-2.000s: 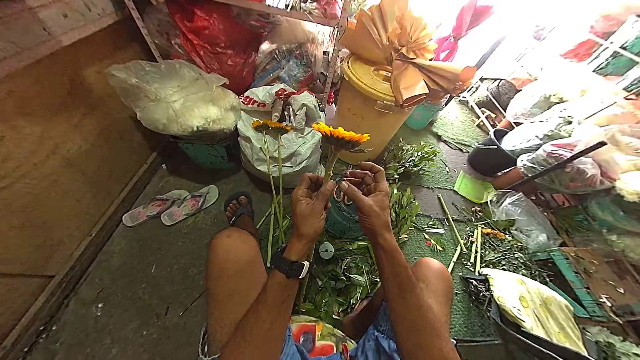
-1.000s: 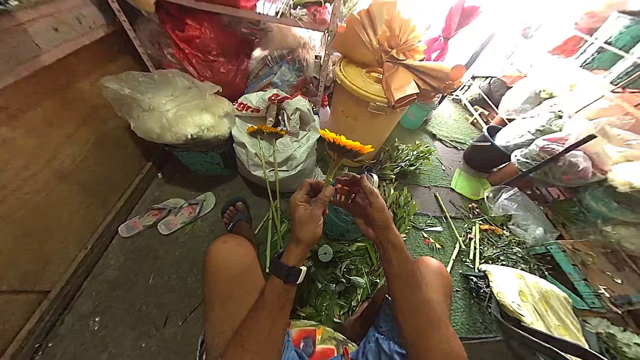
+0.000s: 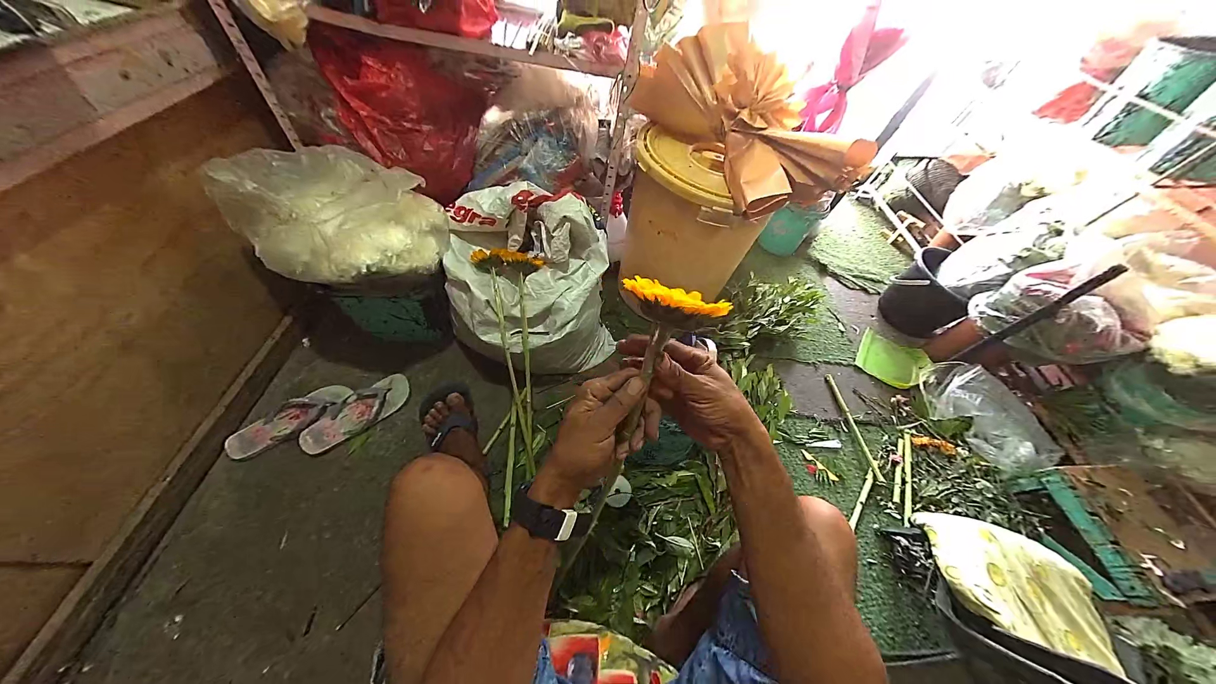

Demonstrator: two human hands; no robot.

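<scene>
My left hand (image 3: pixel 597 427) is closed around the thick stem of a yellow-orange sunflower (image 3: pixel 674 302), held upright with its bloom above my fingers. My right hand (image 3: pixel 692 388) touches the same stem just under the flower head, its fingers curled; a small dark and whitish item (image 3: pixel 701 344) shows behind these fingers, too hidden to name. Left of my hands, more sunflowers (image 3: pixel 508 258) with long green stems lean against a white woven sack (image 3: pixel 570 323). Cut leafy greenery (image 3: pixel 665 541) lies on the floor below my hands, between my legs.
A lidded yellow bucket (image 3: pixel 679 228) stands ahead, with orange wrapping paper (image 3: pixel 750 114) on it. Slippers (image 3: pixel 356 413) lie at the left. Cut stems (image 3: pixel 855 427), a green dustpan (image 3: pixel 891 359) and a black tub with patterned cloth (image 3: pixel 1021 589) are at the right.
My right hand has moved up close under the flower head, against the stem. My left hand has stayed on the stem.
</scene>
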